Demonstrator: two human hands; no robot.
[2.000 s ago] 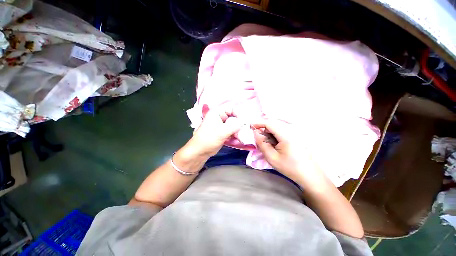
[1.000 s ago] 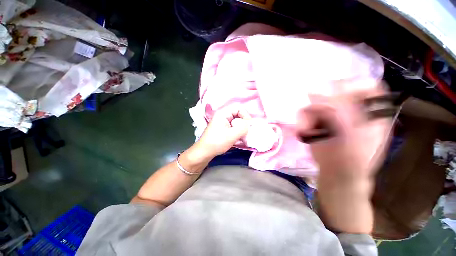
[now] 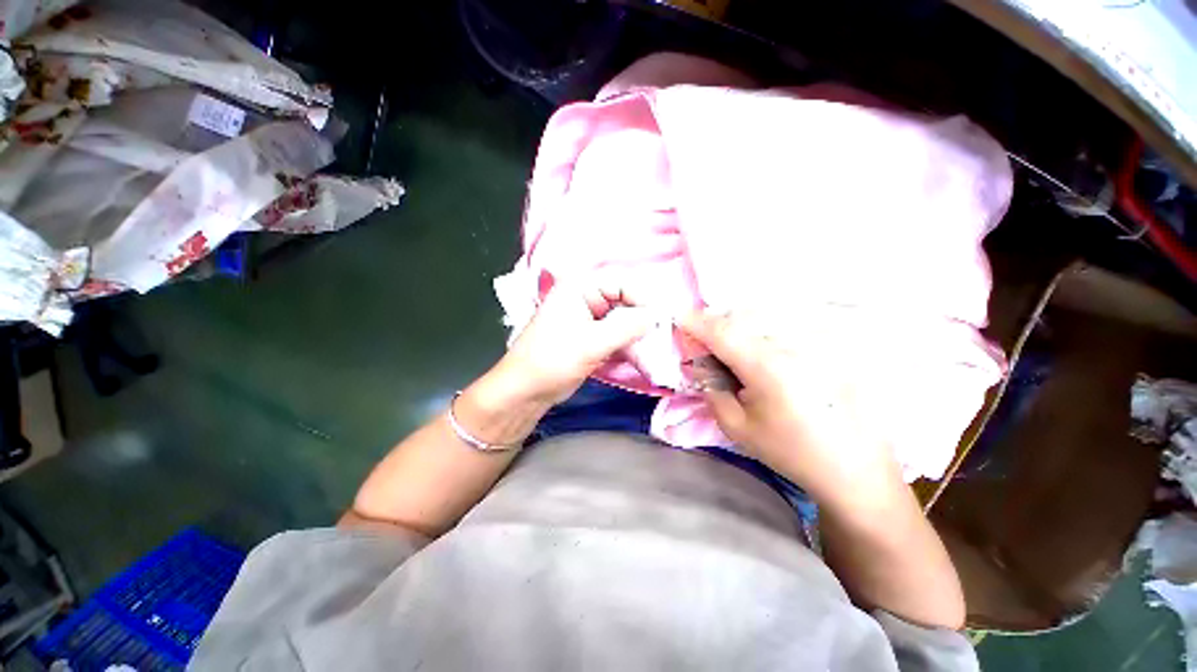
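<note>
The pink garment [image 3: 827, 197] lies over my lap, overexposed in places. My left hand [image 3: 578, 339] pinches a fold of it near the garment's lower left. My right hand [image 3: 755, 381] is right beside it, thumb and index finger together at the same fold. Small dark thread snips [image 3: 710, 374] sit in my right palm. A needle or thread between the fingertips is too small and bright to make out.
Off-white floral garments [image 3: 158, 171] hang at the left. A blue crate [image 3: 145, 604] stands on the green floor at lower left. An open cardboard box [image 3: 1076, 446] is at the right. A table edge [image 3: 1090, 66] crosses the upper right.
One second ago my right hand was blurred and raised away to the right; it is now back at the fold beside my left hand. My left hand has barely moved.
</note>
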